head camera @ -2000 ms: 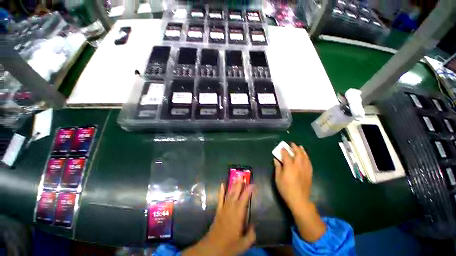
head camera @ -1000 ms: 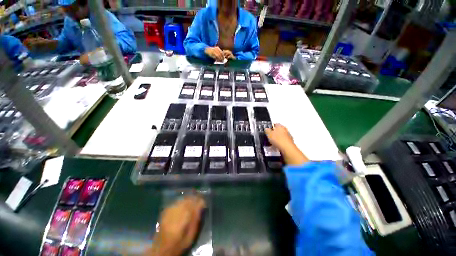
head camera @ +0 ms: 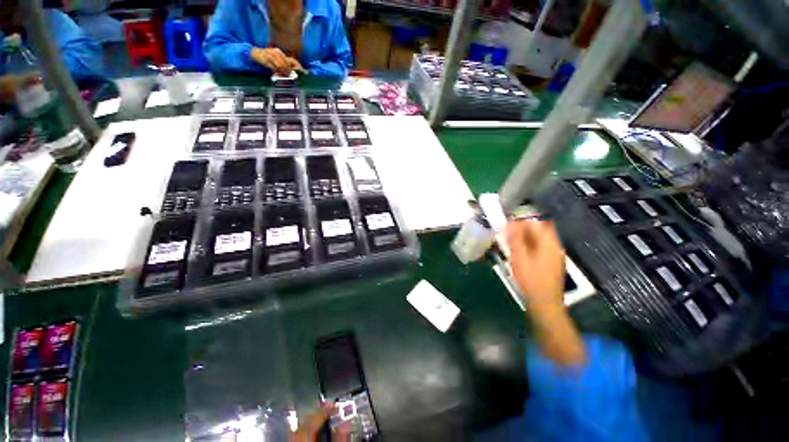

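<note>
A black keypad phone (head camera: 339, 367) lies face up on the green mat, its screen dark. My left hand (head camera: 322, 425), mostly cut off by the bottom edge, has its fingertips around the phone's lower, keyed end. My right hand (head camera: 538, 263) is over the white holder (head camera: 581, 292), fingers bent; whether they hold anything is not clear. A clear carrier sheet (head camera: 234, 367) lies left of the phone. Printed red films (head camera: 40, 380) on another clear sheet are at the lower left. A small white card (head camera: 433, 305) lies between the phone and the holder.
A large clear tray (head camera: 277, 274) of phones stands ahead, partly on white board (head camera: 86, 207). A solvent bottle (head camera: 471, 240) is beside a slanted grey post (head camera: 567, 112). Stacked dark trays (head camera: 640, 289) are at right. A person in blue (head camera: 277, 39) sits opposite.
The view has turned right. My right hand has moved from the tray to the white holder. A pocket at the tray's right is now without its phone, and a phone lies at my left hand.
</note>
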